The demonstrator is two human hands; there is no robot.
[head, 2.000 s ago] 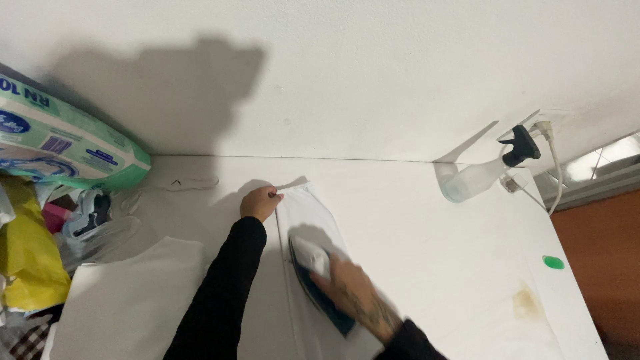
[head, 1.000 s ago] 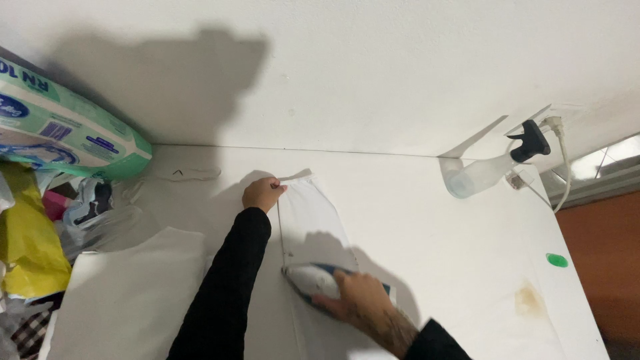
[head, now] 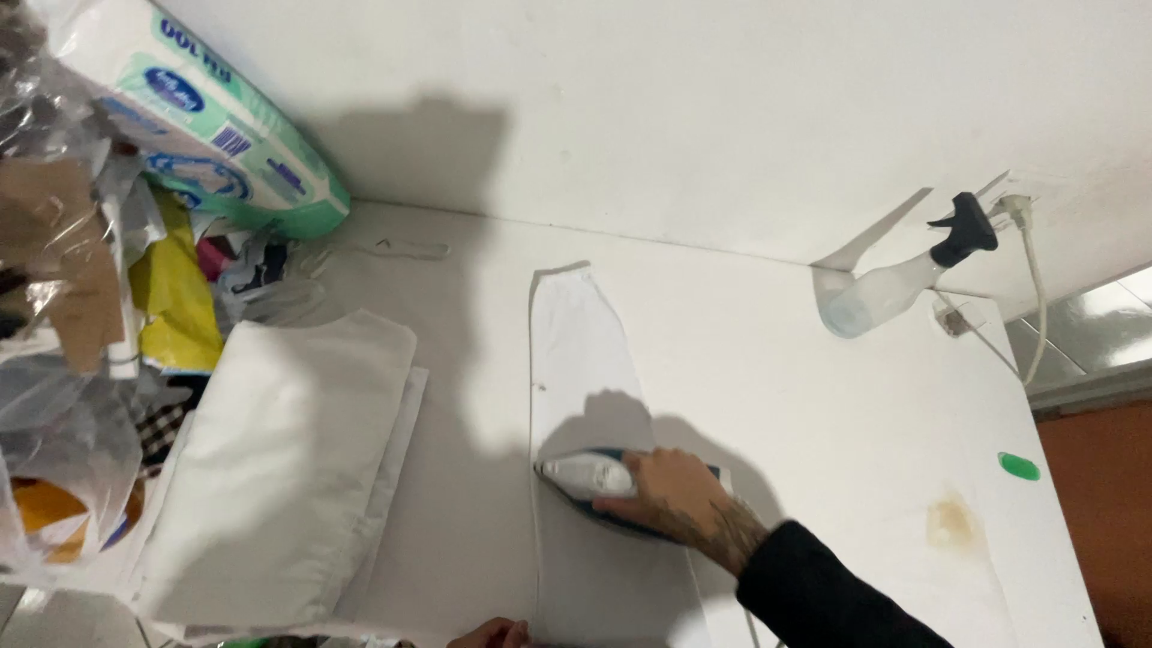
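Note:
My right hand (head: 670,495) is closed around the handle of a white and dark blue clothes iron (head: 585,477), whose tip points left. The iron lies across a long folded piece of white fabric (head: 580,342) on the white table. My left hand (head: 493,633) is at the bottom edge of the view, mostly cut off, by the fabric's lower left edge; whether its fingers grip the fabric cannot be told. Left of the strip lies a stack of folded white fabric pieces (head: 279,450).
A plastic-wrapped pack (head: 216,117), a yellow bag (head: 175,288) and clear plastic bags (head: 72,450) crowd the left. A spray bottle (head: 882,301) stands by the wall at right, near a plugged-in cord (head: 1039,315). A green oval object (head: 1019,465) lies near the right edge.
My left hand has left the fabric's far end and is now at its near end, by the bottom of the view. The iron has turned more crosswise since the earliest frame.

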